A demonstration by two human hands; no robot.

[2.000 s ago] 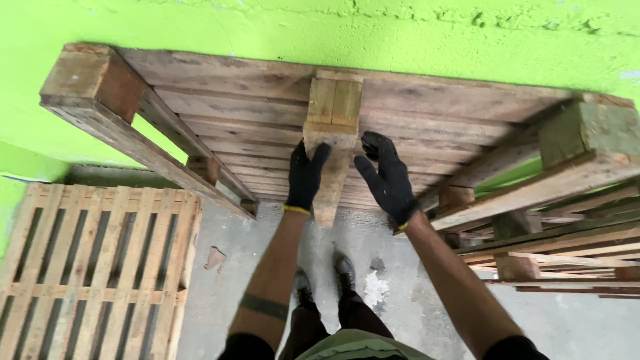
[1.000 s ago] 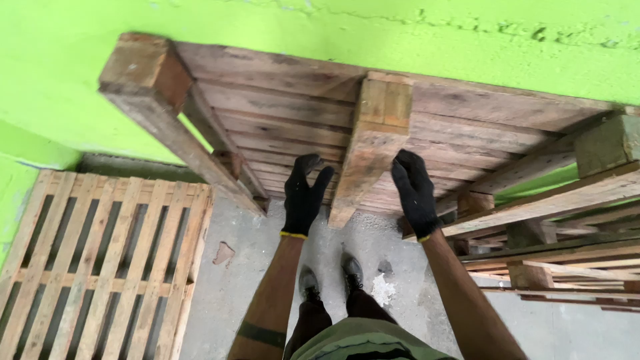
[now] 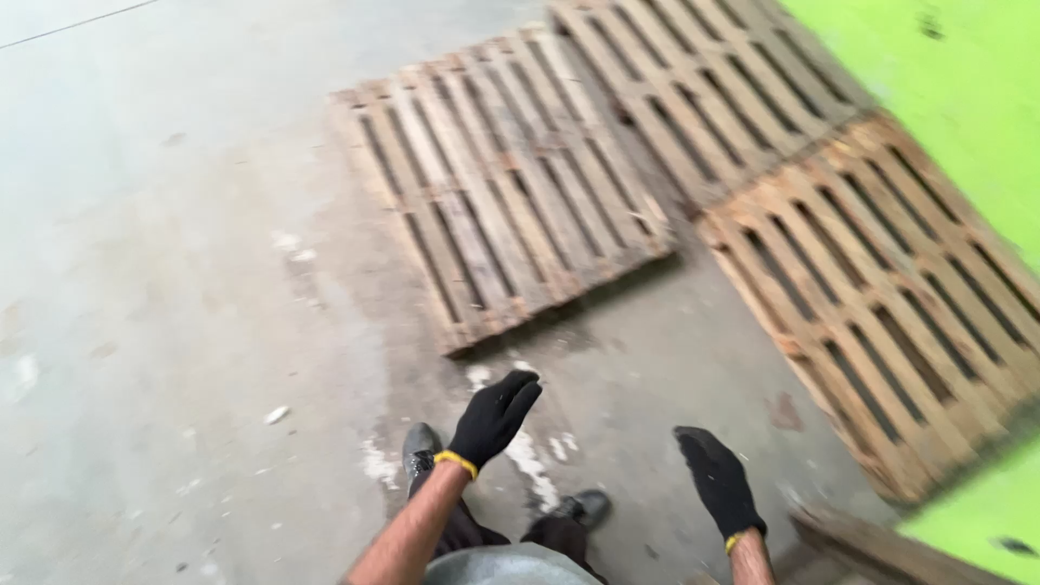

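Observation:
My left hand (image 3: 494,416), in a black glove with a yellow cuff, is held above the floor near the lower corner of a flat wooden pallet (image 3: 508,191). It holds nothing. My right hand (image 3: 719,479), gloved the same way, hovers over the floor with nothing in it, left of a second wooden pallet (image 3: 881,301) that lies along the green wall. A third wooden pallet (image 3: 707,89) lies flat beyond these two, close beside both. The view is slightly blurred.
The bright green wall (image 3: 959,97) runs down the right side. At the lower right, the wooden edge of another pallet (image 3: 877,536) shows by my right wrist. White marks (image 3: 532,467) spot the concrete floor around my shoes (image 3: 585,508).
The view has swung far to the left. The leaning pallet that stood before my hands is mostly out of sight, and my hands are now away from it over the floor.

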